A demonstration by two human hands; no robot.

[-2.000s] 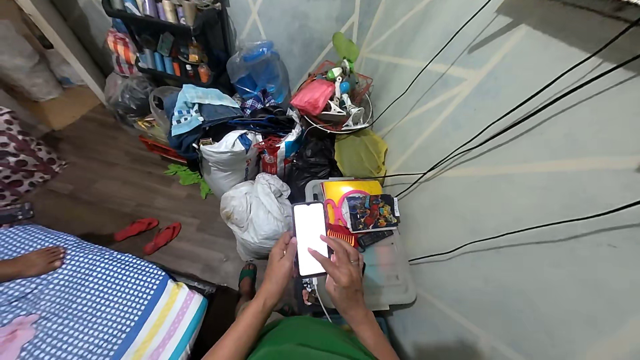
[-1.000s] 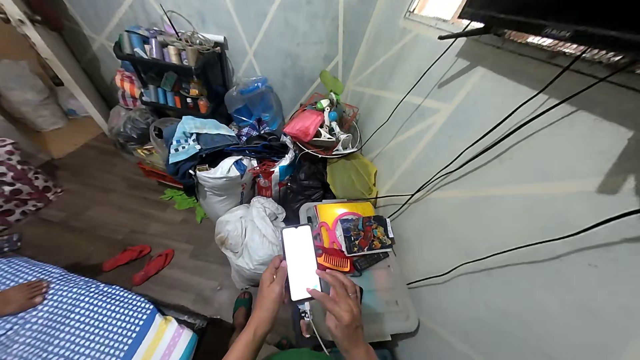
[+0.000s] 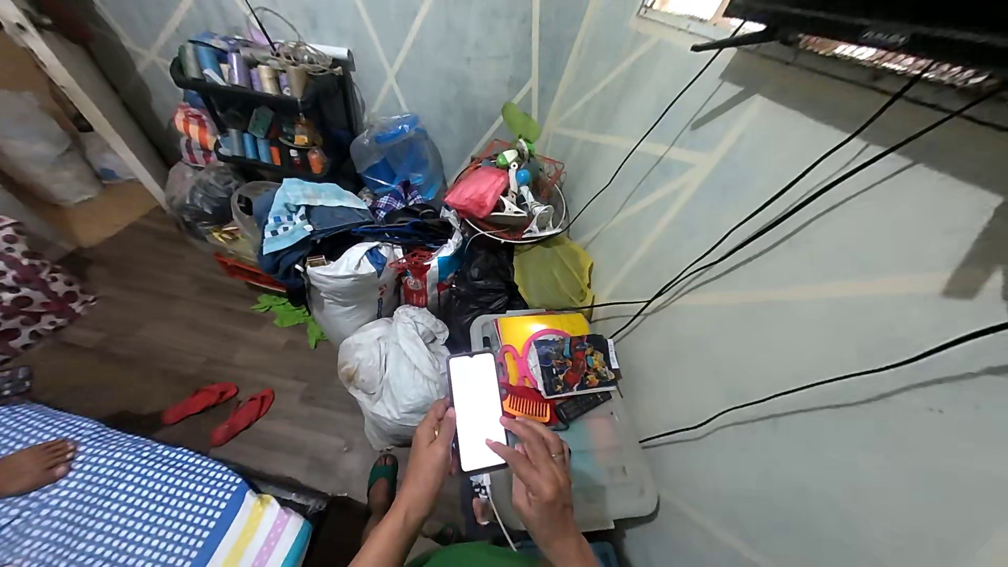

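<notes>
A smartphone (image 3: 476, 411) with a blank white screen is held upright in front of me, with a white cable at its lower end. My left hand (image 3: 431, 447) grips its left edge. My right hand (image 3: 541, 471) is at the lower right of the screen, one fingertip on or just over the glass and the other fingers bent. Just right of the phone, an orange comb (image 3: 526, 408), a black remote control (image 3: 583, 405), pink-handled scissors (image 3: 512, 364) and a dark printed booklet (image 3: 577, 365) lie on a translucent plastic storage box (image 3: 630, 472).
White sacks (image 3: 394, 370) and clothes (image 3: 307, 216) are heaped beyond the phone. A black shelf (image 3: 244, 94) holds thread spools. Red flip-flops (image 3: 242, 417) lie on the floor. Another person's foot (image 3: 39, 466) rests on a checked bedsheet (image 3: 118, 488). Black cables (image 3: 756, 236) hang along the wall.
The view has shifted, bringing the television's lower edge into sight at the upper right. My left hand keeps its hold on the phone, while my right fingertip has moved a little over the screen.
</notes>
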